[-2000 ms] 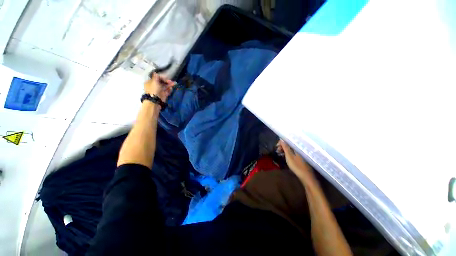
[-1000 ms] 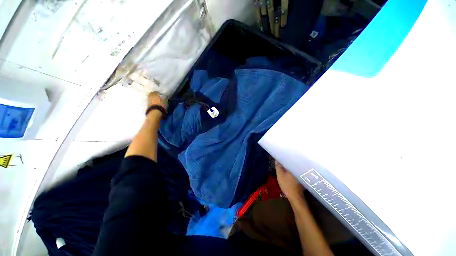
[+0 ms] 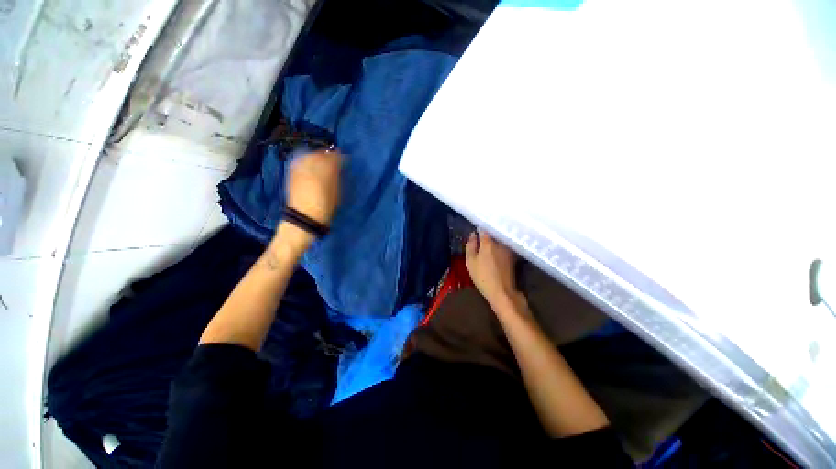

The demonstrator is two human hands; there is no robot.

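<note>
A heap of blue and navy cut pieces (image 3: 367,211) lies in a black bin below the table. My left hand (image 3: 314,183), blurred and with a dark bracelet at the wrist, is over the left part of the heap. Its fingers are too blurred to tell whether they hold anything. My right hand (image 3: 490,266) is just below the front edge of the white table (image 3: 596,137). Its fingers are partly hidden near the edge, and I cannot tell whether it holds something.
Dark navy cloth (image 3: 137,339) hangs at the lower left. A bright blue thin sheet (image 3: 371,362) and a red thing (image 3: 446,291) lie near my lap. The bin's dark rim (image 3: 291,55) stands beside a worn whitish wall (image 3: 183,137). The table corner juts over the heap.
My left hand has moved from the whitish surface at the bin's left side onto the blue cloth. My right hand stays near the table edge. The view has shifted.
</note>
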